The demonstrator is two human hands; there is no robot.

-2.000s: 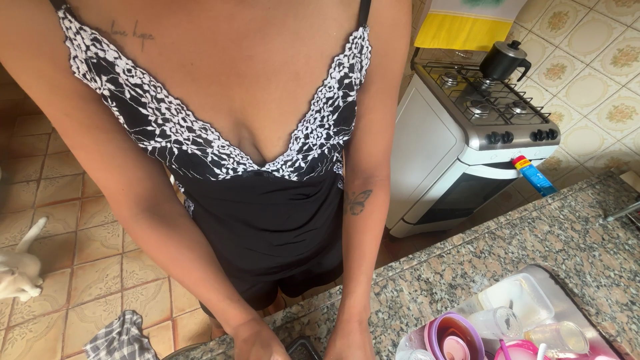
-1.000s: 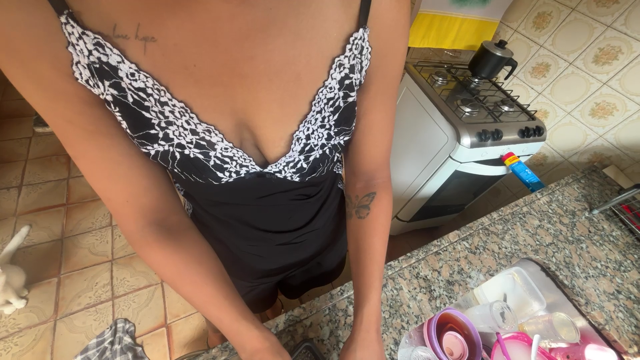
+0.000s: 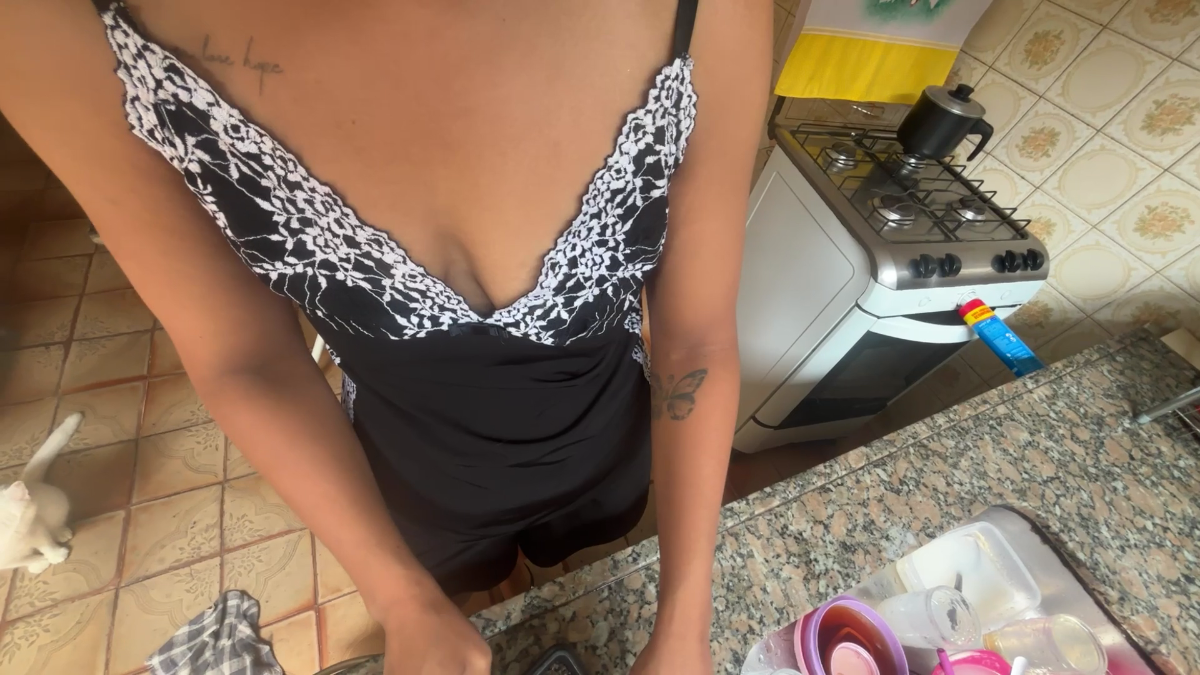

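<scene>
The camera faces back at my own body, so my right arm is on the left side of the view. My right hand [image 3: 439, 647], its back upward, is cut off by the bottom edge at the granite counter; its fingers are hidden. My left hand [image 3: 671, 654] is mostly below the frame, and what it holds or touches cannot be seen. Between my hands, a small dark object [image 3: 555, 662] with a rounded edge shows partly; its kind is unclear. Part of a dark curved rim [image 3: 354, 664] lies left of my right hand in the view.
A tray [image 3: 1092, 572] on the granite counter [image 3: 937, 478] holds a purple cup [image 3: 814, 636], clear cups and a white plastic container [image 3: 970, 567]. Behind stands a gas stove [image 3: 825, 281] with a black pot [image 3: 940, 125]. A white cat [image 3: 36, 516] and checked cloth [image 3: 217, 637] are at lower left.
My right hand has moved toward the left of the view, farther from my left hand, since about one second ago. The cat's tail has shifted.
</scene>
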